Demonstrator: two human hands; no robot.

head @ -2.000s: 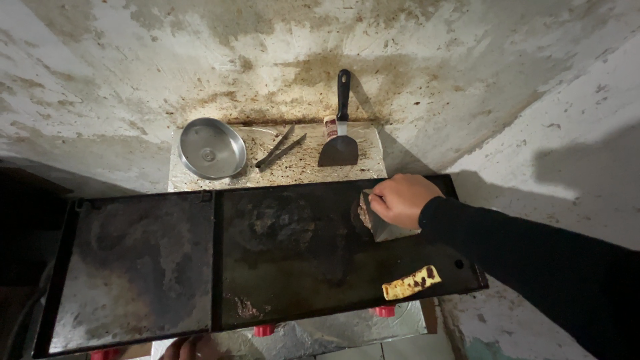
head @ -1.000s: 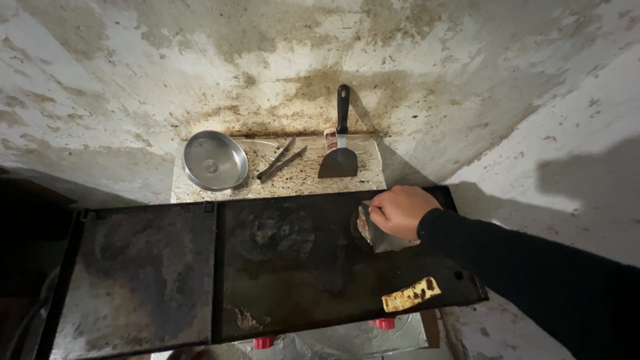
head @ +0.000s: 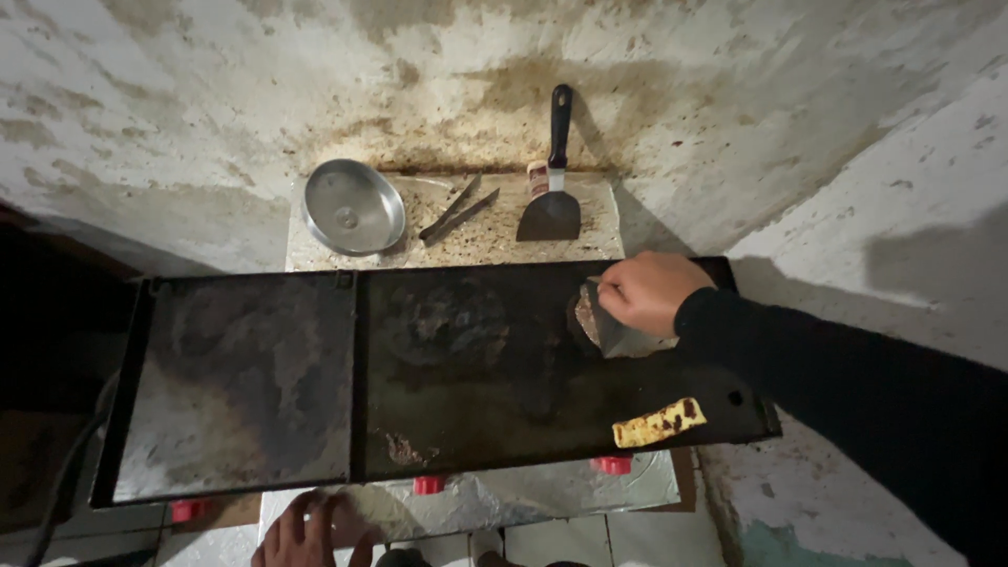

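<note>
My right hand [head: 650, 295] is closed on a flat, thin grey sheet or pouch [head: 622, 335], whose exact kind I cannot tell, over the right part of the black griddle [head: 488, 409]. A round, browned meat patty [head: 587, 315] shows partly at the sheet's left edge. Nearer the front lies a yellow strip of food with dark charred spots [head: 660, 424]. Some brown scraps [head: 405, 449] stick near the griddle's front, left of the middle. My left hand [head: 311, 531] rests at the foil-covered front edge of the stove, fingers apart, holding nothing visible.
Behind the griddle, a foil-covered ledge [head: 472, 256] holds a round metal lid or bowl [head: 354, 209], metal tongs [head: 461, 211] and a wide scraper with a black handle [head: 551, 213]. Red knobs [head: 429, 484] line the front. A flat metal plate [head: 244, 394] covers the griddle's left part.
My left hand has come up into view at the front edge; one second ago it was barely visible. My right hand stays at the same part of the griddle.
</note>
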